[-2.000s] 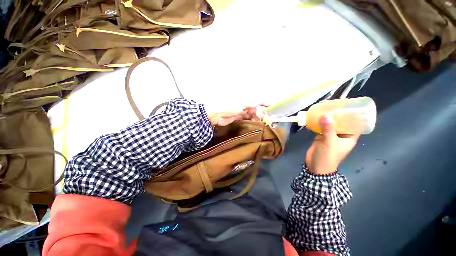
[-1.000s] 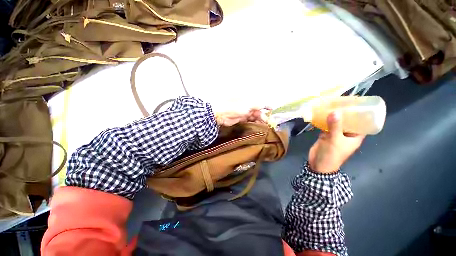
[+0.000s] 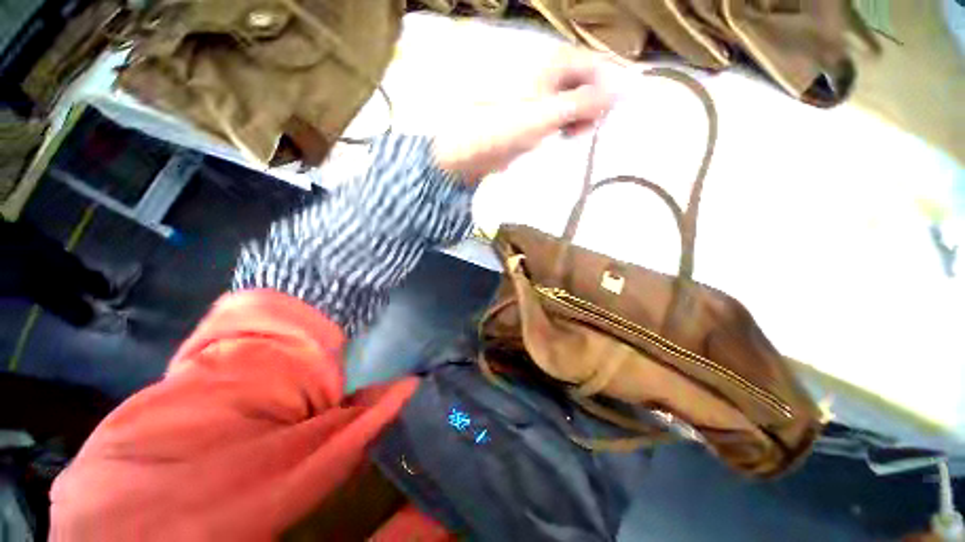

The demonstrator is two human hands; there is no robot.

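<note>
A brown handbag (image 3: 730, 328) lies tilted between the white table's edge and my lap, with a gold-toothed zipper line and a small shiny fitting on the panel facing up. One looped handle stands over the table. My left hand (image 3: 529, 125) is blurred over the table, its fingertips beside the upper part of this handle; whether they touch it is unclear. A pale nozzle (image 3: 945, 489) of the glue bottle shows at the bottom right corner, the bottle mostly cut off. My right hand is not in view.
Brown bags lie at the table's upper left (image 3: 259, 74) and along its far side (image 3: 730, 32). The white table (image 3: 836, 222) has a yellow-taped near edge. A metal frame (image 3: 159, 196) stands on the dark floor at left, beside a person's feet.
The view has swung left. My left hand has left the bag's zipper end and moved out over the table. The bag lies turned, and the bottle is away from it at the bottom right.
</note>
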